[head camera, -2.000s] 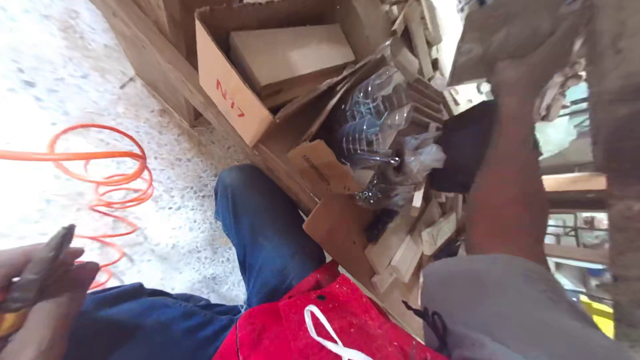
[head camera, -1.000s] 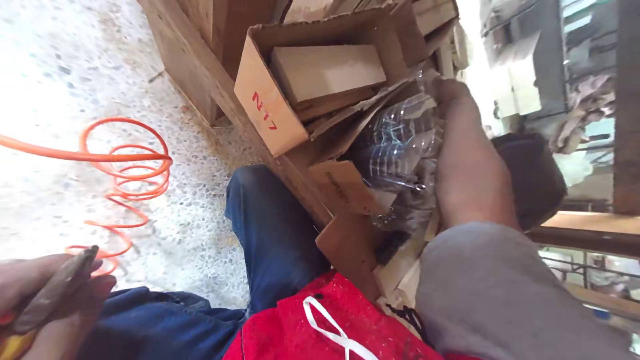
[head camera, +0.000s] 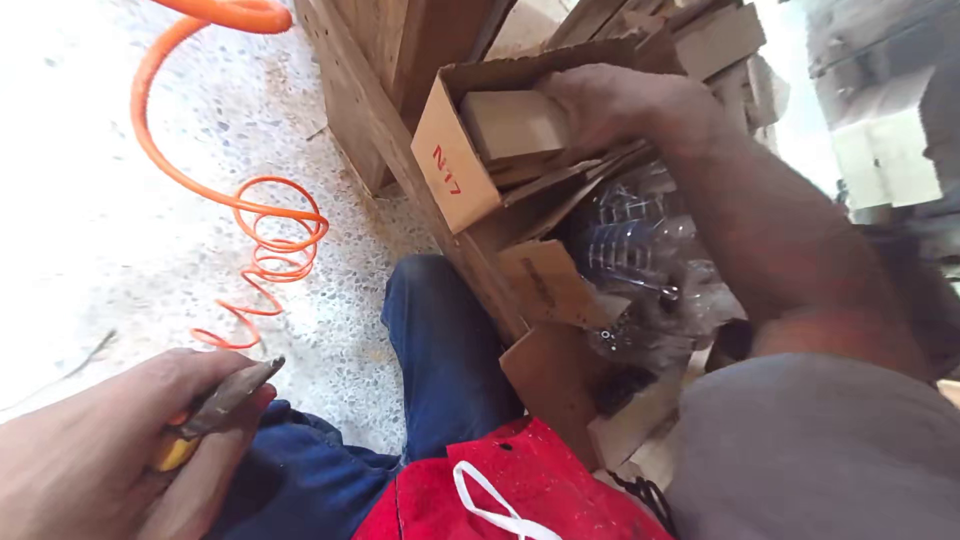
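Observation:
My left hand (head camera: 172, 442) is closed around a hand tool with worn metal jaws and a yellow and orange handle, which looks like pliers (head camera: 229, 397). Inside an open cardboard box (head camera: 454, 161) with red marking, my right hand (head camera: 600, 105) lies against the end of a smaller brown box or block (head camera: 514, 124). Its fingertips are hidden, so whether it grips the block I cannot tell. Beside the cardboard box, under my right forearm, is a bundle of clear plastic packaging (head camera: 637, 240).
An orange coiled air hose (head camera: 277, 214) hangs over the speckled floor (head camera: 352, 300) at left. A wooden beam (head camera: 405, 157) runs along the cardboard box. Loose cardboard flaps (head camera: 551, 285) and wood offcuts (head camera: 645, 427) lie by my knee.
My right hand has moved from the clear plastic packaging into the cardboard box, onto the smaller box or block. Two seconds ago it was farther right. My left hand still holds the tool.

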